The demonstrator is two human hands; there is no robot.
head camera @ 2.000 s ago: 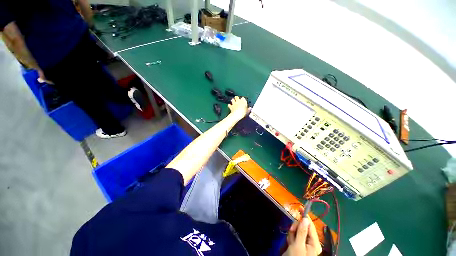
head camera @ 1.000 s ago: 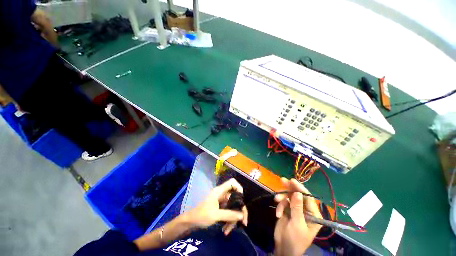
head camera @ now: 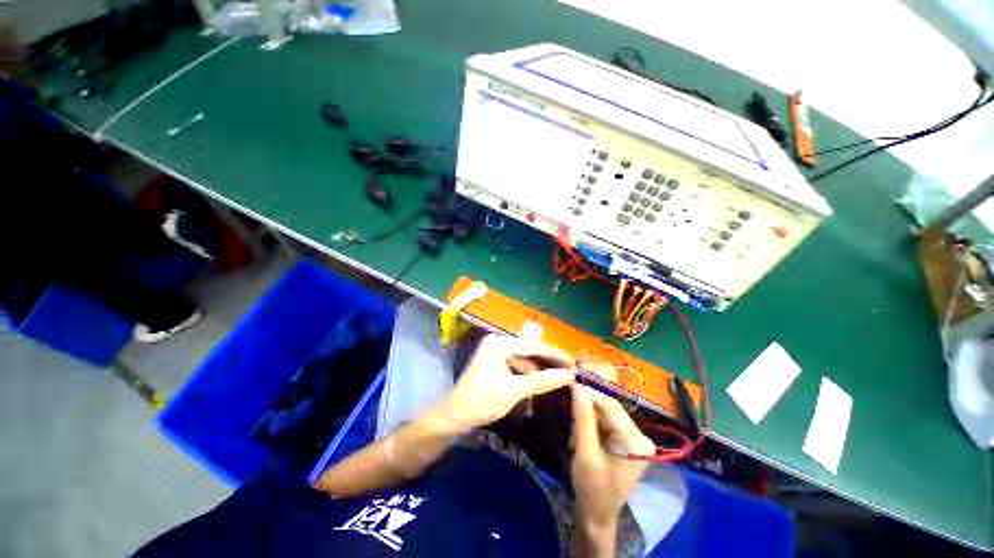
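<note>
My left hand [head camera: 504,379] is closed on a dark cable assembly at the orange test fixture board [head camera: 556,340]; the fingers hide most of the cable. My right hand [head camera: 606,441] is close beside it, fingers pinched, with the red test lead [head camera: 678,449] running from it; the test probe is mostly hidden in the hand. The cream cable tester [head camera: 643,180] stands behind the board, with orange and yellow interface wires [head camera: 635,310] below its front. A yellow piece [head camera: 451,323] is at the board's left end, and a black clip [head camera: 685,401] at its right end.
A pile of black cables [head camera: 441,213] lies left of the tester on the green bench. Two paper slips [head camera: 765,381] lie to the right. A blue tote [head camera: 273,371] with black cables stands below at left. A person's dark-clothed legs [head camera: 98,234] show at far left.
My left hand has gone from the bench cables to my lap and then up to the orange board, now holding a cable. My right hand has turned and moved beside it. The view has shifted right.
</note>
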